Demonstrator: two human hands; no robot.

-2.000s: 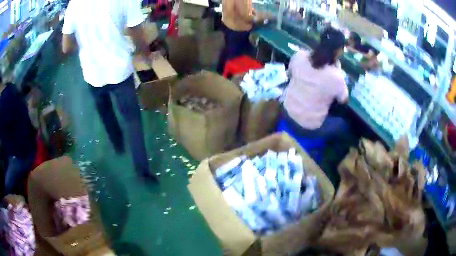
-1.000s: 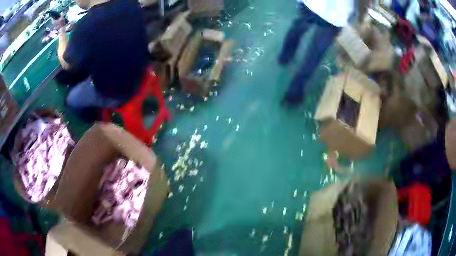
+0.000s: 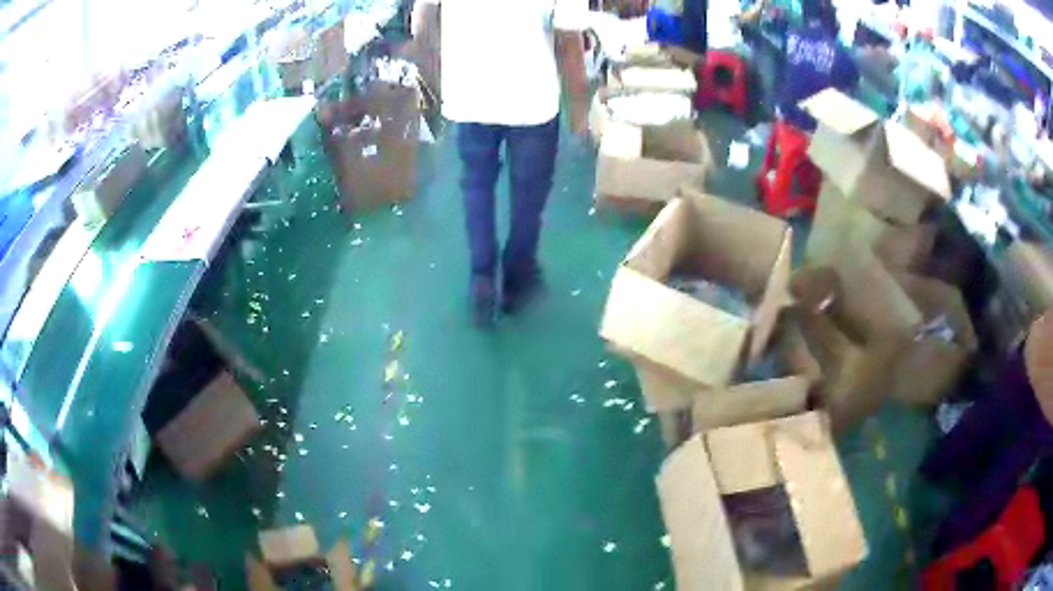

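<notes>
Neither of my hands is in the picture. Nearest in front on the right, an open brown carton [image 3: 689, 516] stands on the green floor [image 3: 491, 462] with dark parts [image 3: 762, 531] inside. Behind it, another open carton [image 3: 670, 329] sits raised on other boxes and holds greyish contents that are too blurred to name. At the bottom left, a small open carton [image 3: 289, 543] is cut off by the lower edge.
A person in a white top [image 3: 497, 58] stands in the aisle ahead. A green bench [image 3: 116, 335] runs along the left, with a tilted carton [image 3: 208, 427] beside it. Red stools [image 3: 789, 171] and seated people are at the right. Small pale scraps litter the floor.
The view has swung and moved along the aisle. The cartons of pink and blue-white pieces have left the picture. The white-topped person is now near the centre.
</notes>
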